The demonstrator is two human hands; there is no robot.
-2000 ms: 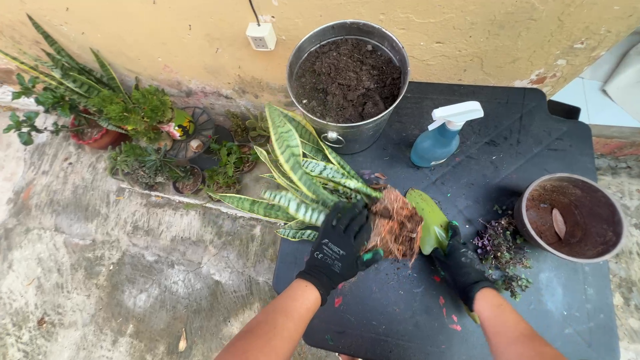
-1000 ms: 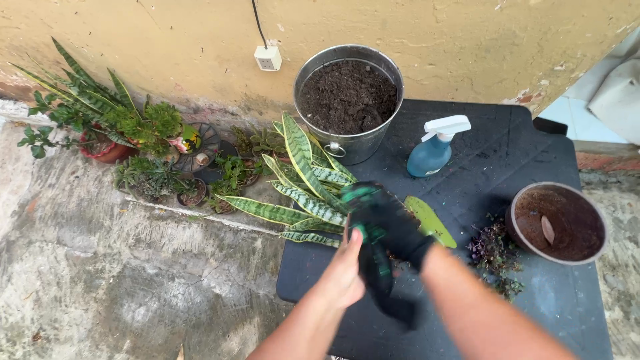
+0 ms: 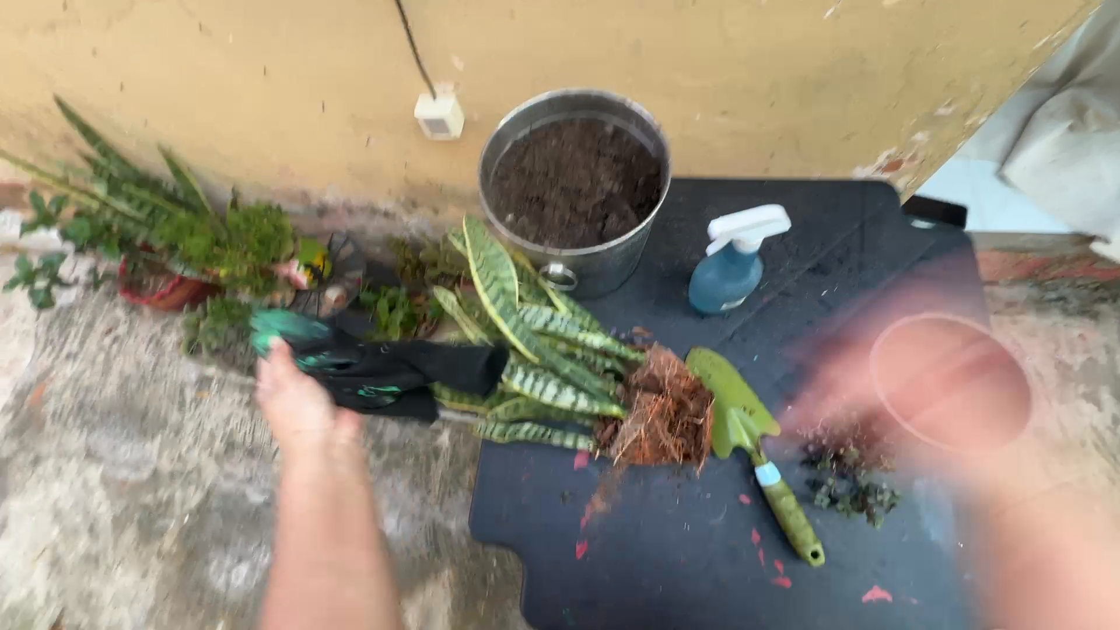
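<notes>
My left hand [image 3: 302,394], bare, grips a pair of black and green work gloves [image 3: 376,363] left of the table. Strongly blurred, my right hand [image 3: 875,376] is at the right, over or beside the brown plastic pot [image 3: 954,381]; its fingers cannot be made out. Between my hands a snake plant [image 3: 560,385] lies on its side with its root ball [image 3: 665,411] bare. The green hand trowel [image 3: 739,420] lies against the roots. Behind them stands a metal bucket [image 3: 577,184] filled with dark soil.
A blue spray bottle [image 3: 731,262] stands on the black table [image 3: 630,542]. A small dark-leaved plant [image 3: 853,481] lies near the pot. Potted plants [image 3: 210,236] line the yellow wall at left, below a white socket box [image 3: 438,115] with a cable.
Both hands wore gloves two seconds ago; now they are bare, with the gloves in my left hand. That hand has moved left, my right hand to the right, and the trowel shows fully.
</notes>
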